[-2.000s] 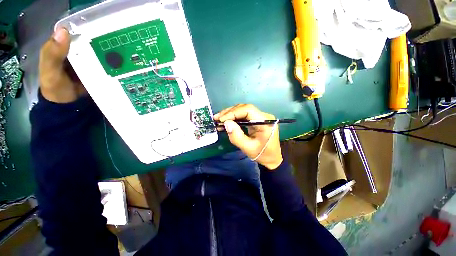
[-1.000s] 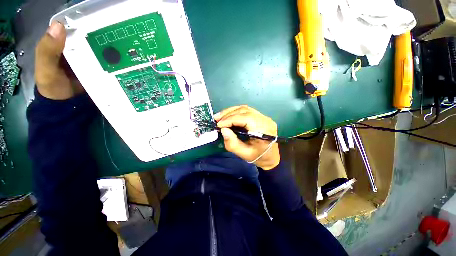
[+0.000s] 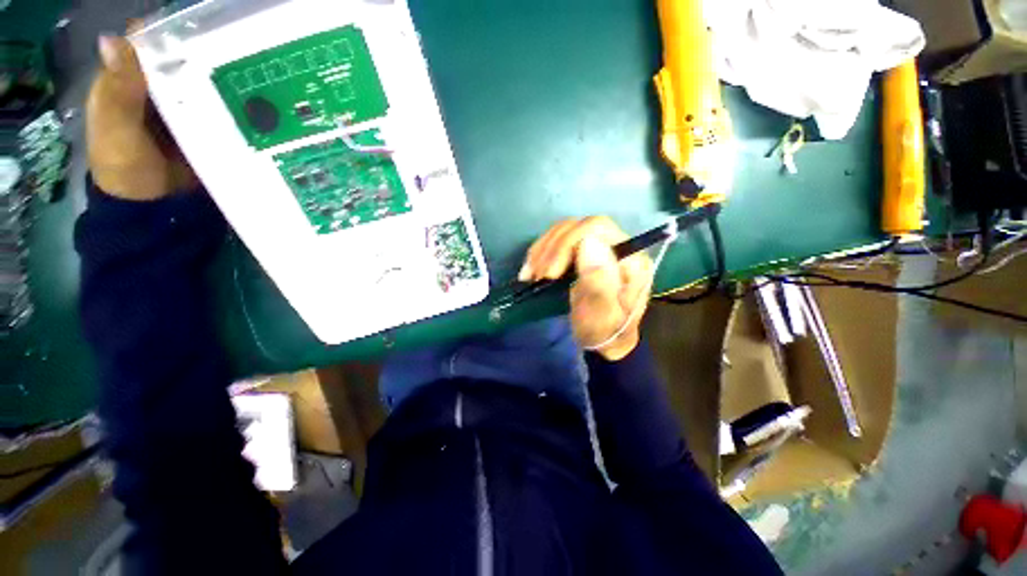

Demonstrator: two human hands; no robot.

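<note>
The white housing [image 3: 259, 214] lies open side up, tilted, in front of me. My left hand [image 3: 130, 124] grips its upper left edge. In it sit a large green circuit board [image 3: 338, 104] with a round black part, a second green board [image 3: 344, 186] below, and a small PCB [image 3: 455, 254] at the lower right corner. My right hand [image 3: 597, 276] holds a slim dark pen-like tool [image 3: 651, 239]; its tip end is beside the housing's lower right corner, apart from the small PCB. Whether it is tweezers I cannot tell. A thin white cord loops around my right wrist.
Two yellow electric screwdrivers, one nearer [image 3: 694, 107] and one farther right [image 3: 902, 152], flank a crumpled white bag [image 3: 816, 56]. Loose circuit boards [image 3: 43, 158] lie at the far left. An open carton [image 3: 749, 377] with metal bars stands below the green bench edge.
My right hand and the dark tool have moved right, away from the small PCB, and the tool now slants up to the right. My left hand still holds the housing, which has shifted slightly.
</note>
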